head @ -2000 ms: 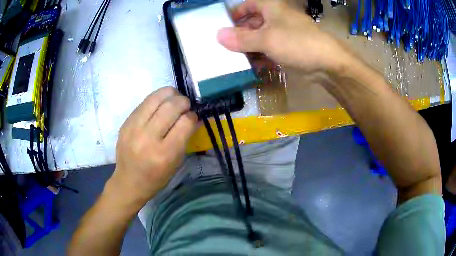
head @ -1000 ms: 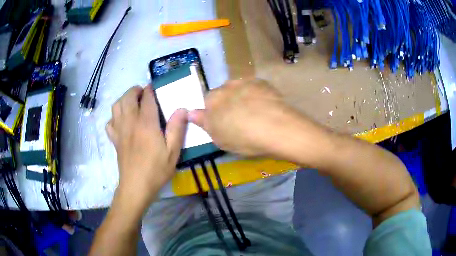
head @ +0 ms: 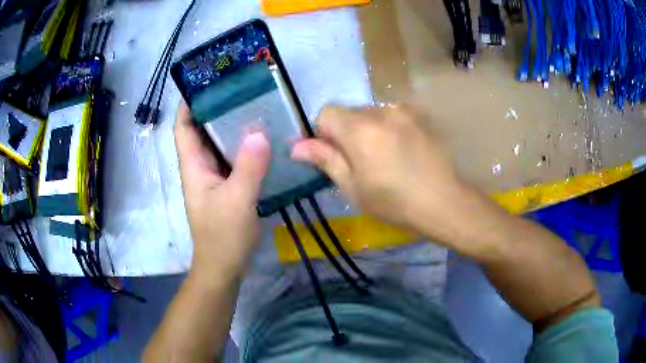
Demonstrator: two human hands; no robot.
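A black housing (head: 287, 85) holds a silver battery pack (head: 237, 131) with dark green end strips and a blue circuit board (head: 219, 62) at its far end. My left hand (head: 223, 177) grips the housing's left side, thumb on the pack's silver face. My right hand (head: 382, 156) is at the housing's right edge, fingers curled and slightly blurred; whether it grips the edge is unclear. Three black output cables (head: 312, 241) hang from the near end over my lap. The unit is tilted, its far end leaning left.
Half-assembled units (head: 64, 152) with yellow edges are piled at left. Loose black cables (head: 159, 78) lie beside them. An orange flat tool (head: 312, 6) is at the top edge. Blue cables (head: 574, 42) and black plugs (head: 464, 53) lie on cardboard (head: 453, 113) at right.
The pack went from being held above the housing to lying inside it. Since then the housing has turned and risen a little in my hands, and the view has shifted.
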